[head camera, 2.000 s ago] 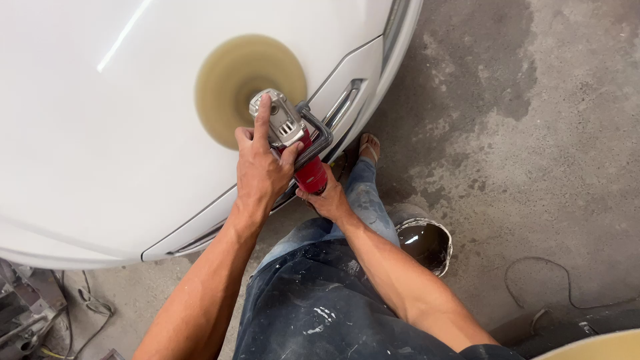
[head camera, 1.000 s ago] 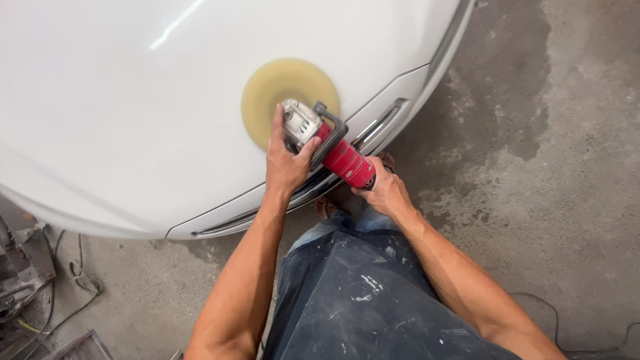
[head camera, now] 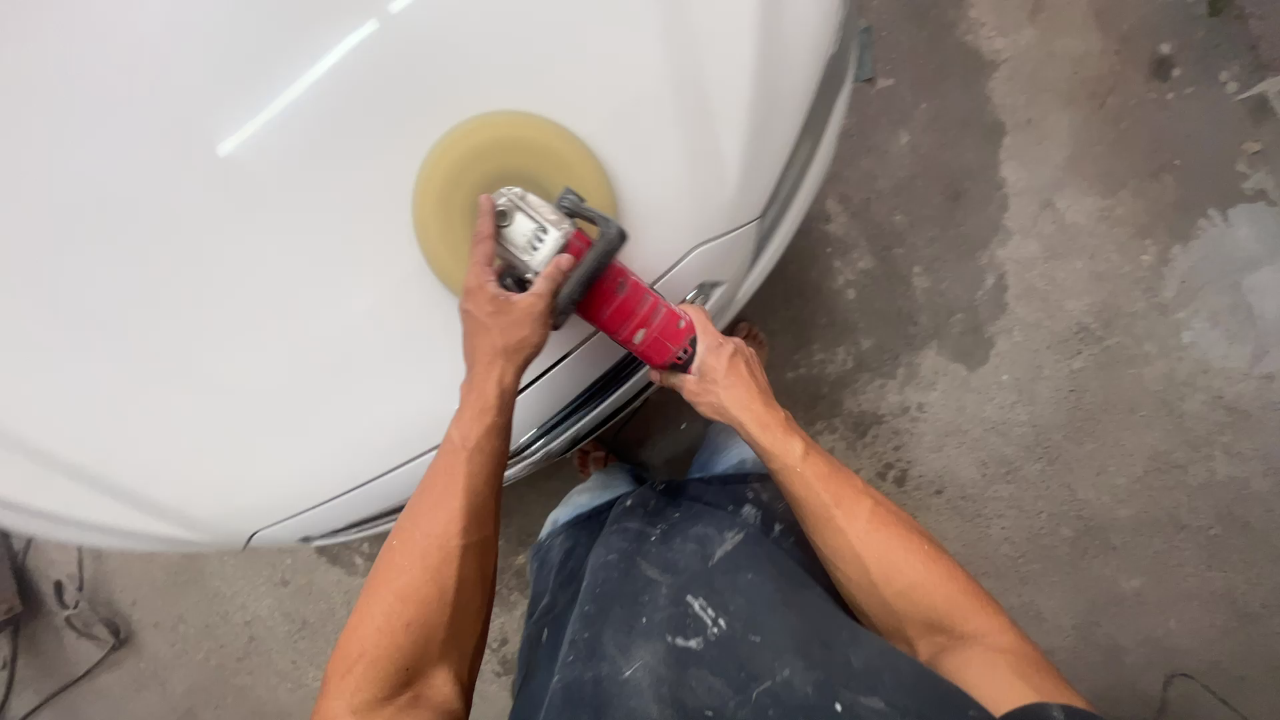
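A red rotary polisher with a silver metal head and a black side handle lies across the front of a white car hood. Its round yellow pad rests on the paint and looks blurred, as if spinning. My left hand grips the head end, one finger stretched along the metal and the thumb near the black handle. The rear end of the red body is in my right hand, whose palm side is hidden. Under the polisher runs the gap between the hood and the chrome-trimmed grille.
Stained concrete floor lies right of the car. Cables and part of a dark object are at the lower left, and a thin cord at the lower right. My feet stand close below the front bumper.
The view has shifted. Both hands keep hold of the polisher, which now slants more toward the right than two seconds ago. The bucket seen earlier beside my leg is out of sight.
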